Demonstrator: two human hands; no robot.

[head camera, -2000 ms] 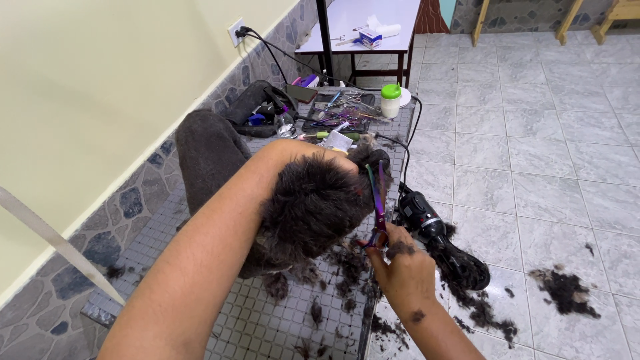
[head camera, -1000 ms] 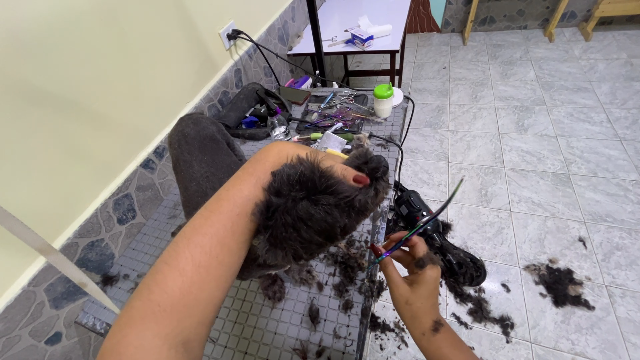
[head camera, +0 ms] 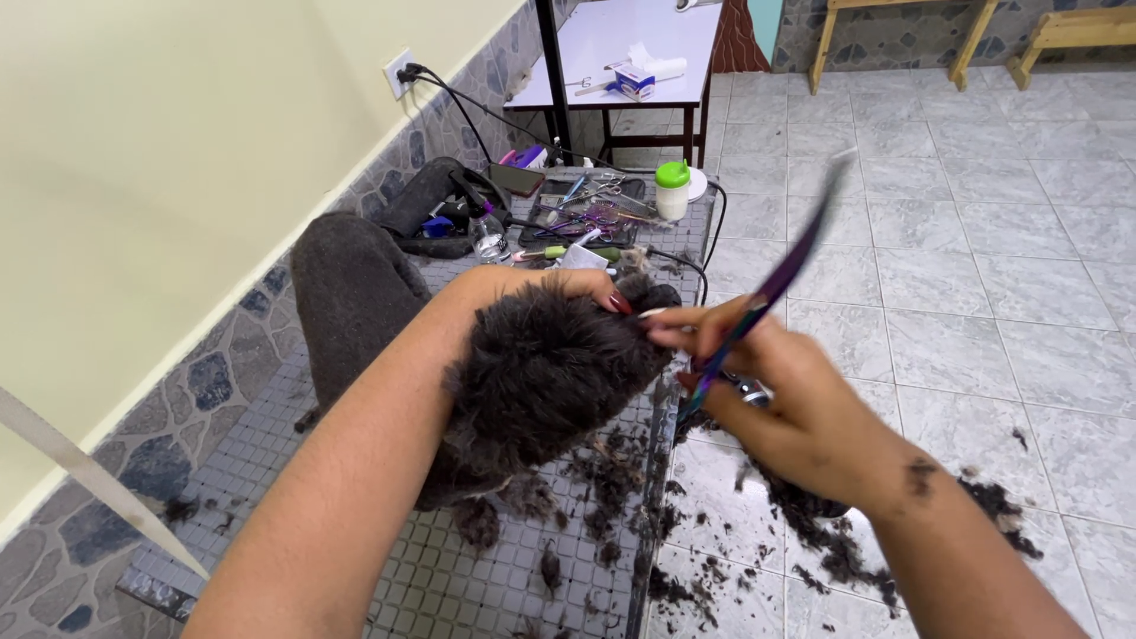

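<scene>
A dark-coated dog (head camera: 550, 373) is on a grey grooming table (head camera: 426, 568), its body clipped short and its head fluffy. My left arm reaches round the far side of its head, and my left hand (head camera: 577, 286) holds the head near the muzzle, its palm and most fingers hidden behind the fur. My right hand (head camera: 781, 390) grips iridescent curved grooming scissors (head camera: 763, 306), blades pointing up and away, slightly blurred. Fingertips of my right hand touch the fur by the muzzle, close to my left thumb. Cut hair (head camera: 608, 479) lies on the tabletop beside the dog.
At the table's far end are a tray of scissors and combs (head camera: 595, 209), a green-lidded container (head camera: 672, 191), a spray bottle (head camera: 488, 235), a black bag (head camera: 426, 200) and a cable. A black pole (head camera: 552, 71) rises there. Dark hair (head camera: 834, 541) lies on the tiled floor at right.
My right hand has come from beside the table edge to the dog's muzzle, scissors still in it. Two seconds ago the scissors were upright beside the head. My left hand still holds the head.
</scene>
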